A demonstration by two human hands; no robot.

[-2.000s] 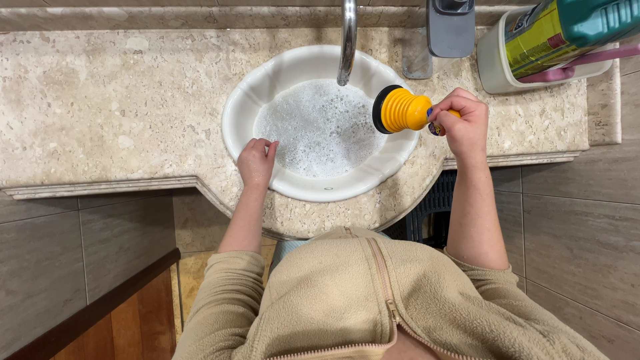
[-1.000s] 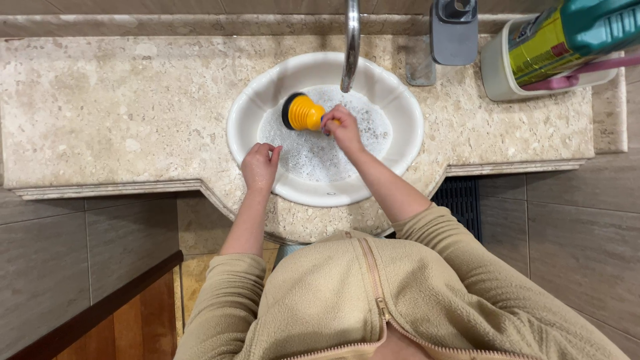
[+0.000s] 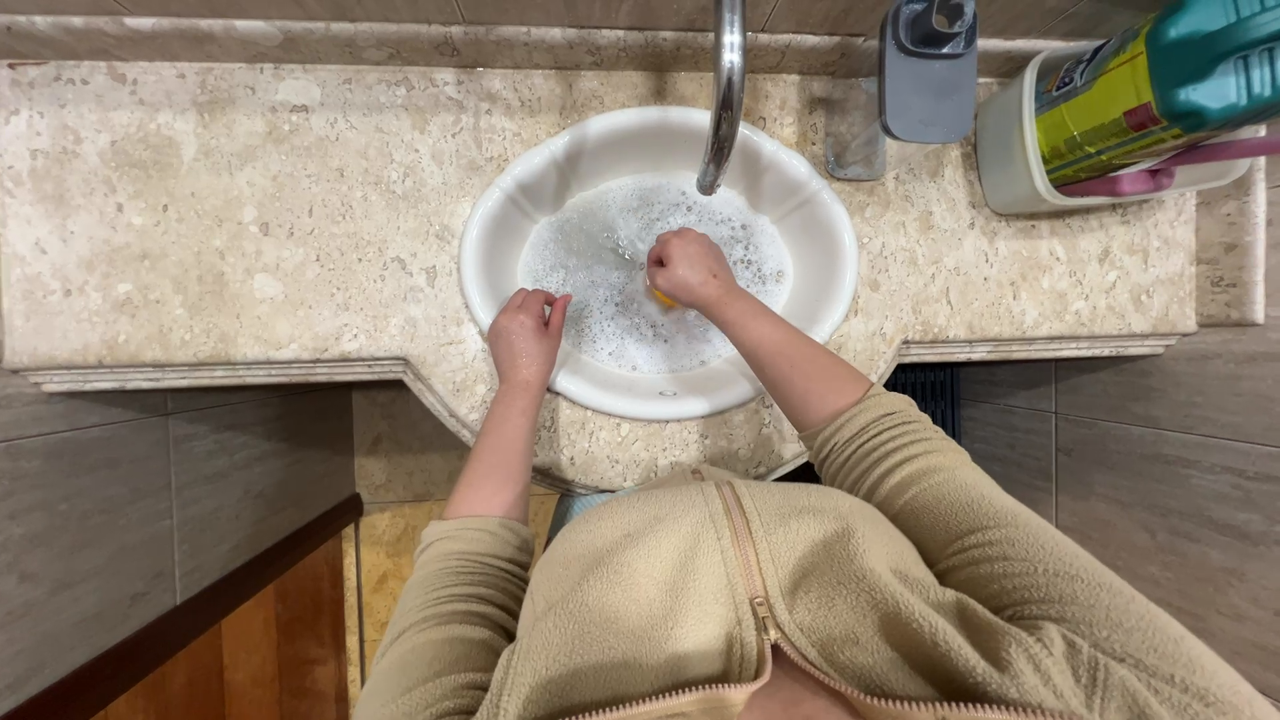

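Soapy water with suds lies in the white oval sink basin. My right hand is closed around a small yellow plunger near the middle of the basin. Only a bit of its yellow part shows under my fist; the black cup is hidden in the sudsy water. My left hand is at the basin's left front rim, fingers curled and thumb close to them, with nothing seen in it. Above the water hangs the end of a chrome faucet spout.
A grey dispenser stands right of the faucet, beside a clear dish. On the right of the stone counter, a whitish plastic bin holds a green and yellow bottle and a pink-handled item.
The plunger was held up over the basin's right edge, then over its left part with the black cup showing. Now my right hand has it down in the suds near the middle. My left hand stays by the rim.
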